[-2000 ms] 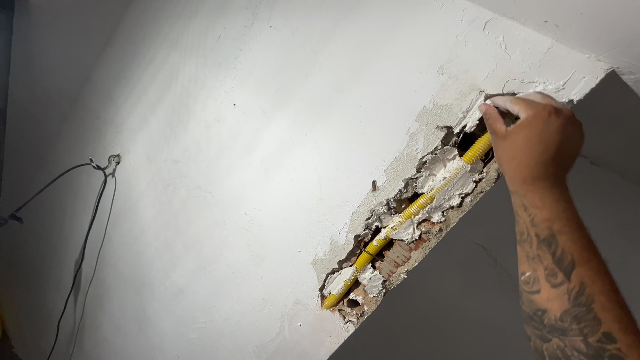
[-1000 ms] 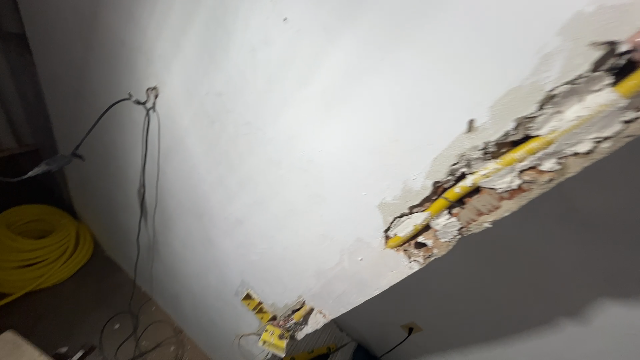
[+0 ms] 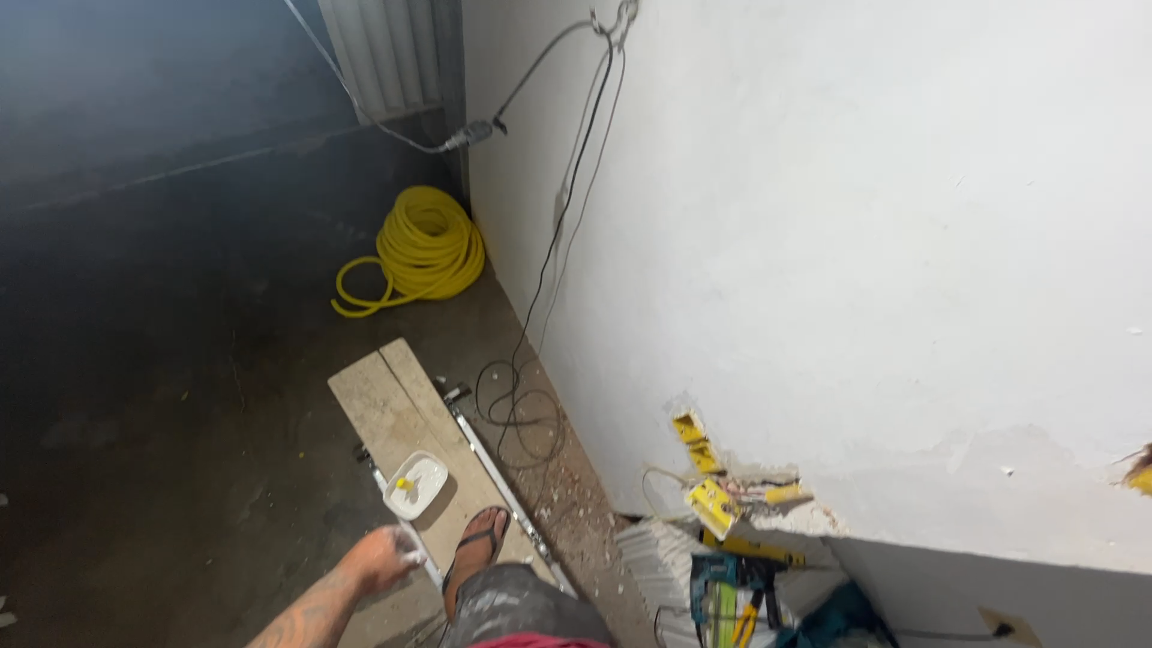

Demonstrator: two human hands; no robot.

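Observation:
My left hand (image 3: 387, 560) reaches in from the bottom left, blurred, with curled fingers and something white at the fingertips; whether it holds anything is unclear. Just above it, a white dish (image 3: 417, 485) holds white paste and a small yellow object (image 3: 404, 484). The dish rests on a plank platform (image 3: 389, 387), where a sandaled foot (image 3: 477, 538) also stands. My right hand is out of view. Yellow electrical boxes (image 3: 713, 507) sit in the broken wall edge.
A yellow corrugated conduit coil (image 3: 432, 243) lies on the floor beside the white wall (image 3: 810, 225). Dark cables (image 3: 569, 211) hang down to loops near rubble. A teal power tool (image 3: 733, 576) and yellow-handled pliers (image 3: 749, 621) are at the lower right.
The view has swung down and left from the chased wall to the floor. The hand at the wall conduit two seconds ago is no longer there in view; my left hand has appeared beside the dish.

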